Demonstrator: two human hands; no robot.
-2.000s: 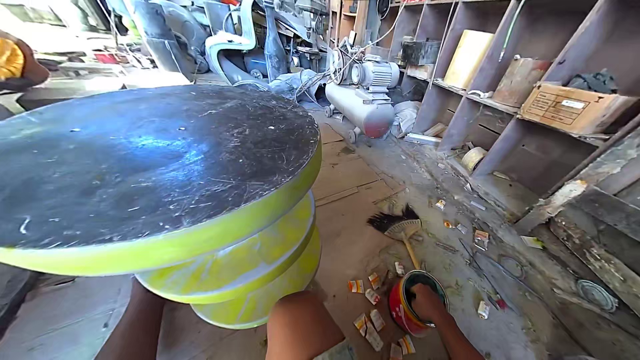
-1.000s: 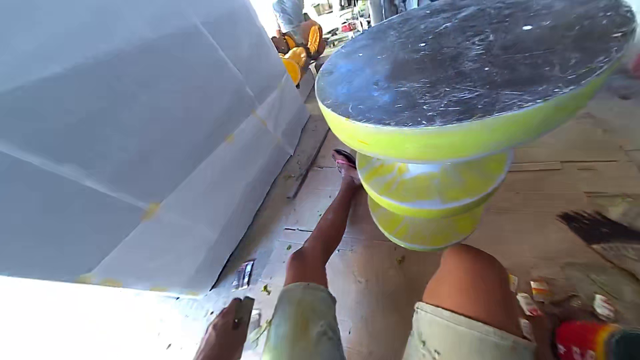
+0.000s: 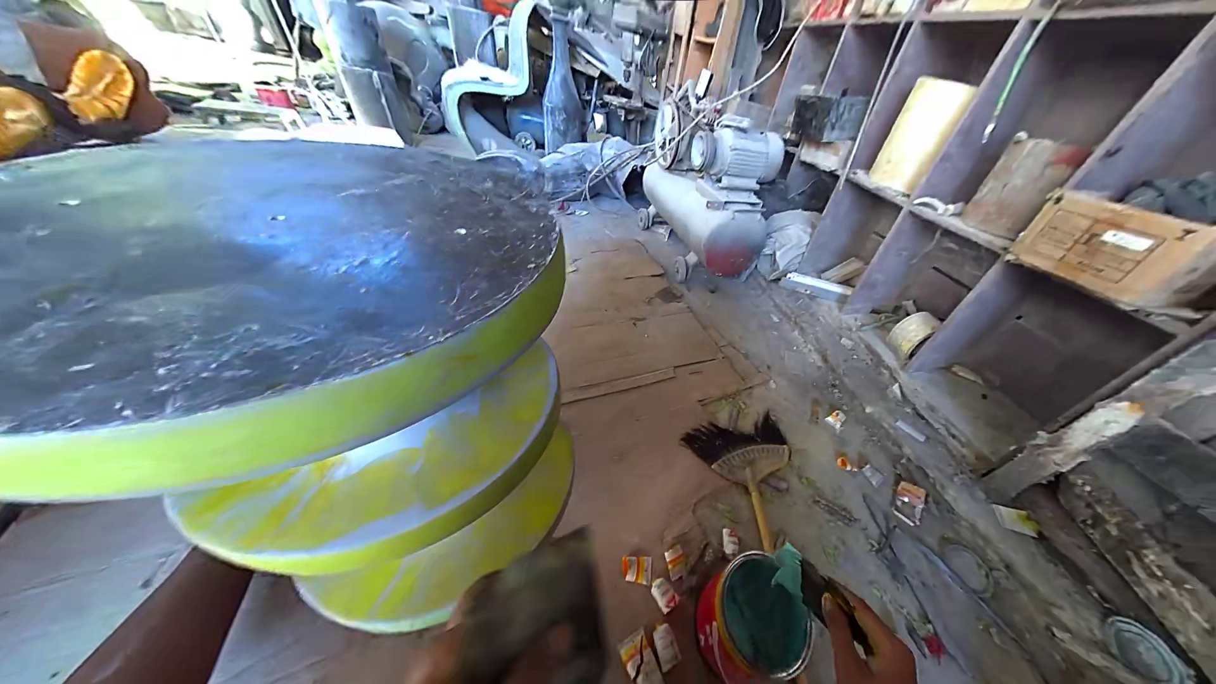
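Note:
My right hand [image 3: 869, 632], at the lower right, grips a dark-handled putty knife [image 3: 819, 591] with green paste on its blade, over the rim of an open red can [image 3: 717, 632] of green filler. At the bottom middle my left hand [image 3: 513, 646] holds a flat dark plate [image 3: 556, 608], blurred; its exact kind cannot be told. Left of the hands stands a round tiered piece with a scuffed dark top [image 3: 285, 275], a yellow-green edge and smaller yellow-green discs [image 3: 380, 475] beneath it.
Several small tubes [image 3: 665, 594] lie beside the can. A broom [image 3: 741, 451] lies beyond it on the floor. An air compressor [image 3: 708, 209] stands farther back. Wooden shelving [image 3: 1035, 313] with a cardboard box [image 3: 1111, 247] lines the right. A person's orange-gloved hands [image 3: 100, 85] show upper left.
The view has swung right since one second ago. My left hand has moved from the lower left to the bottom middle. The right hand, unseen then, now shows with paste on the knife.

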